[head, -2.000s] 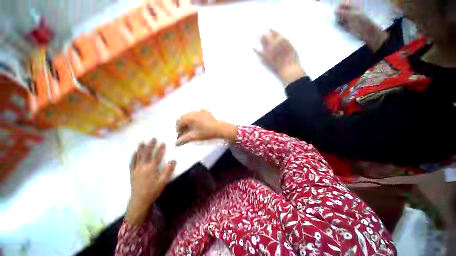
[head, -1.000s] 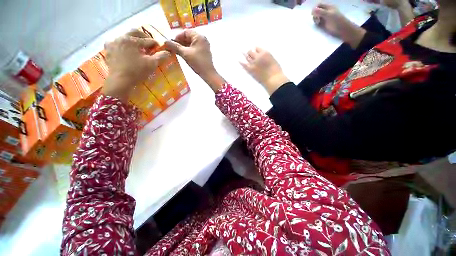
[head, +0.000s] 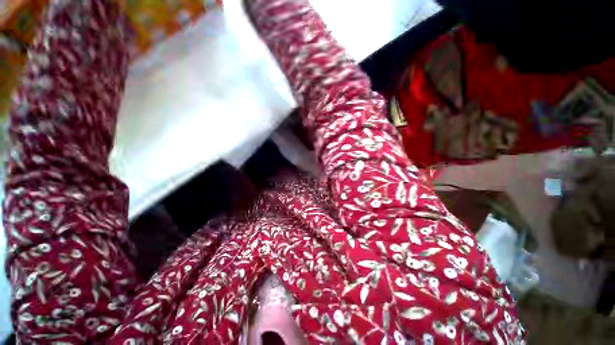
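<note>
Both of my hands are out of the picture, cut off by its top edge. Only my sleeves, red with a white leaf pattern, show reaching up, one at the left and one at the top centre. Part of the orange and yellow cartons (head: 165, 21) shows blurred at the top left, between and beside my sleeves. The white sheet (head: 195, 101) lies on the table between my forearms, with its corner at the near edge. What my hands hold or touch is hidden.
The table's dark front edge (head: 404, 42) runs diagonally down from the upper right. A person in red patterned and black clothing is close at the right. A whitish clear plastic bag (head: 500, 244) and brown surfaces lie below at the right.
The view has tilted down towards my body. My hands, which were at the tops of the cartons, have left the picture at the top, as have most cartons and the coworker's hands.
</note>
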